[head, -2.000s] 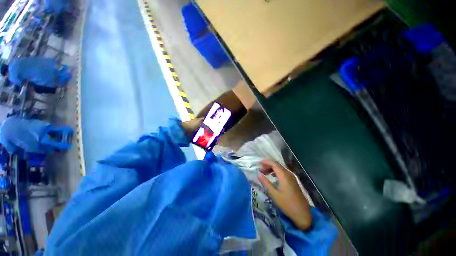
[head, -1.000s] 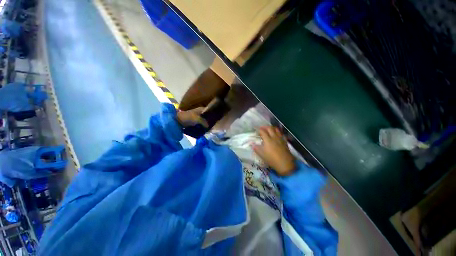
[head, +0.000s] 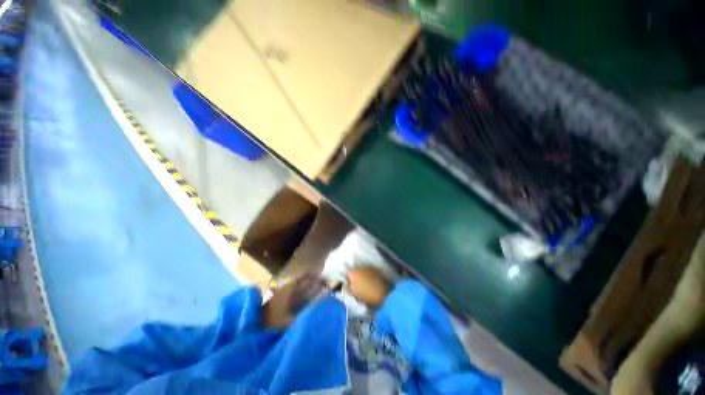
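My left hand point(head: 290, 302) is blurred, low over my lap beside the bench edge; what it holds cannot be made out. My right hand point(head: 369, 285) is close to its right, blurred, in front of white cloth point(head: 352, 256); its fingers are partly hidden. On the dark green bench mat point(head: 433, 224) lies a dark cable heap point(head: 518, 139) on mottled grey wrap point(head: 572, 96), with bright blue holder ends point(head: 413, 123) showing. A small whitish translucent bottle point(head: 523, 247) lies at the heap's near corner.
A tan cardboard sheet point(head: 286, 69) covers the bench's upper left. An open brown box point(head: 278, 231) and blue bins point(head: 216, 123) are below the bench edge. Brown cardboard point(head: 641, 270) stands at the right, with part of a person's arm point(head: 665, 339) beside it.
The view has swung, bringing more of the bench into sight. The lit phone in my left hand turned dark and no longer shows clearly. My hands have come closer together, lower in the picture.
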